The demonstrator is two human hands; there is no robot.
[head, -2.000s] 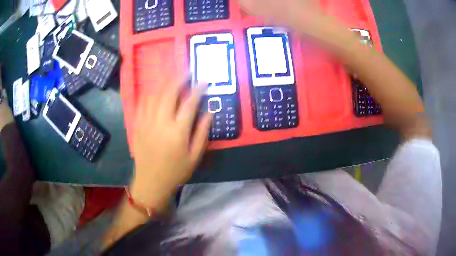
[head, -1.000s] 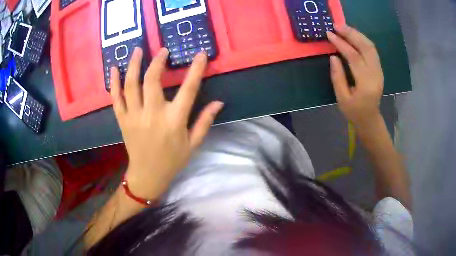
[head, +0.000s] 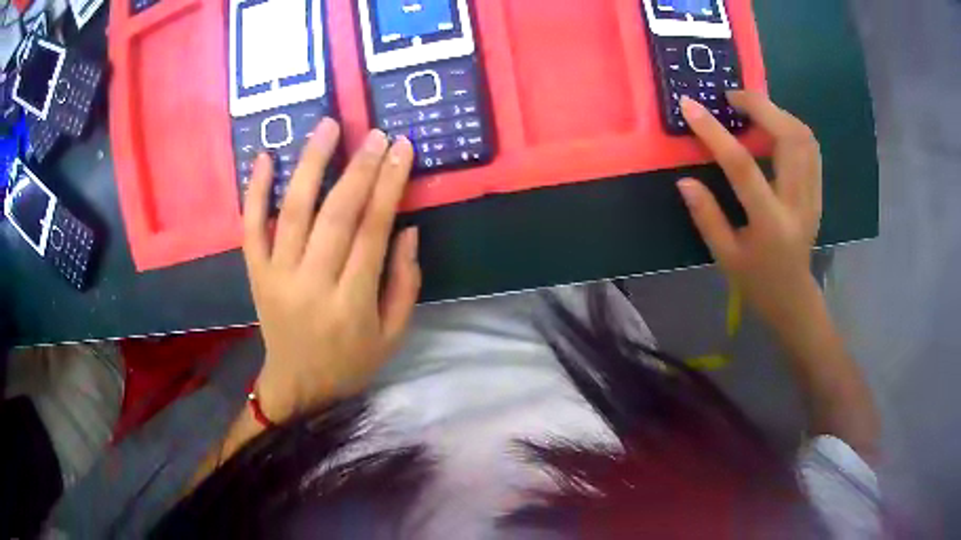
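Three keypad phones lie face up in the near row of a red tray (head: 422,190). The left phone (head: 279,53) has a lit white screen. The middle phone (head: 425,90) has a lit blue screen. The right phone (head: 699,58) has a partly visible lit screen, cut off by the top edge. My left hand (head: 327,253) rests with fingertips on the lower keys of the left phone and at the left lower keys of the middle phone, holding nothing. My right hand (head: 759,195) has fingertips on the right phone's keypad, thumb apart, holding nothing.
Two more phones, one upper (head: 63,90) and one lower (head: 53,227), lie on the green bench (head: 548,237) left of the tray. Blue pieces (head: 13,148) and pale rectangles are at the far left. Another person's clothed leg (head: 69,390) shows lower left.
The view has shifted. My right hand has moved from the tray's edge onto the right phone's keys. My left fingers have drawn closer together. The middle phone's screen went from white to blue.
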